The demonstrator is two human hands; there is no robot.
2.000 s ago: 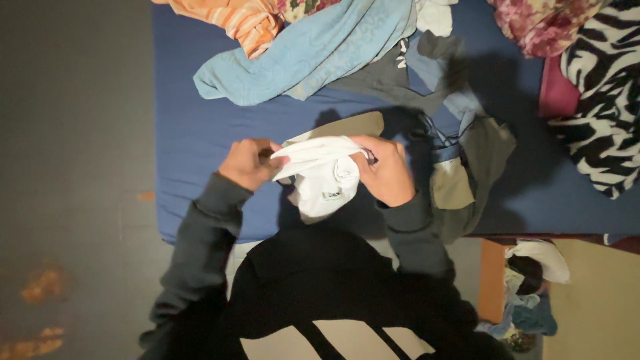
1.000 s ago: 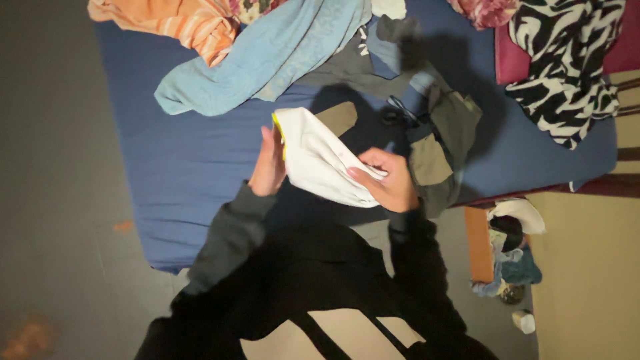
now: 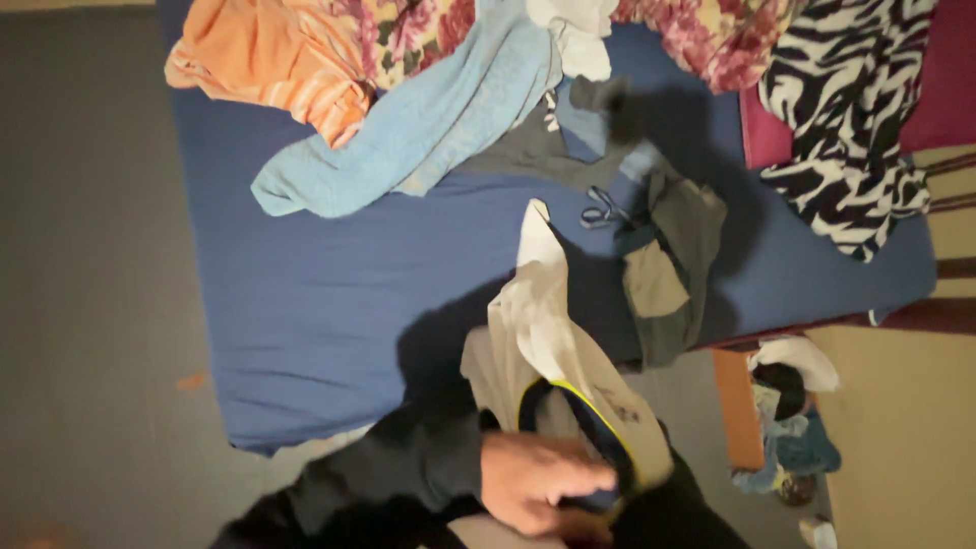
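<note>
A white garment (image 3: 534, 313) with a yellow-edged neck opening and dark lining hangs in front of my body, its narrow end reaching over the bed. My left hand (image 3: 541, 484) is at the lower rim of that opening, its fingers bent onto the cloth and somewhat blurred. My right hand is hidden by the garment; only the dark right sleeve (image 3: 671, 503) shows beside it. Dark grey clothing with a beige patch (image 3: 656, 282) lies on the bed to the right of the garment, a looped drawstring (image 3: 602, 210) next to it.
On the blue-sheeted bed (image 3: 305, 305) lie an orange cloth (image 3: 267, 61), a light blue garment (image 3: 412, 130), floral fabric (image 3: 709, 38) and a black-and-white patterned cloth (image 3: 846, 114). An orange-brown box (image 3: 740, 412) with clothes beside it is on the floor at lower right.
The white garment was bunched between both hands and now hangs longer, its dark-lined opening showing. My left hand has moved right and down across my body. My right hand has gone from sight.
</note>
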